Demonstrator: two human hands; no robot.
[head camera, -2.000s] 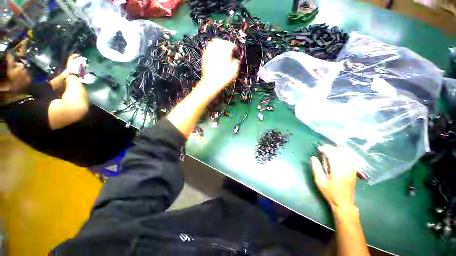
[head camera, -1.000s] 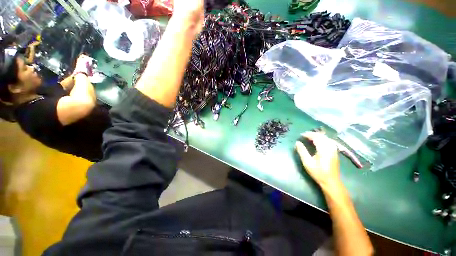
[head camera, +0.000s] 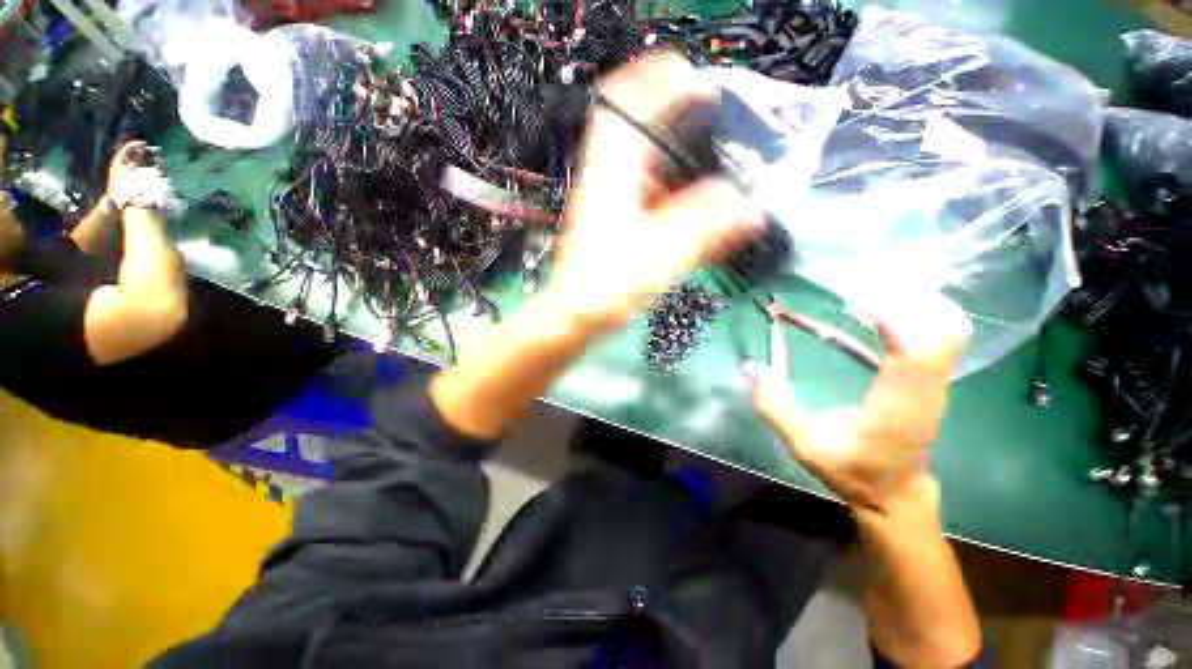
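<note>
My left hand (head camera: 654, 196), blurred, is raised in front of the cable heap and holds a black cable assembly (head camera: 673, 137). A blurred pinkish strip of leads trails from it to the left. My right hand (head camera: 876, 405) is at the right over the bench and holds small pliers (head camera: 824, 331) with reddish handles, jaws towards my left hand. A pile of tiny black parts (head camera: 677, 324) lies on the green bench top below my left hand. The far end of the black cable is blurred.
A large cable heap (head camera: 431, 196) lies behind and left. A clear plastic bag (head camera: 941, 170) lies behind my right hand. More cables (head camera: 1137, 327) lie at the right. Black pieces (head camera: 797, 39) are at the back. Another person's arm (head camera: 137, 288) is at the left.
My left hand came back from the far heap towards my right hand, now with a black cable assembly. My right hand has lifted slightly with the pliers, which now show more clearly.
</note>
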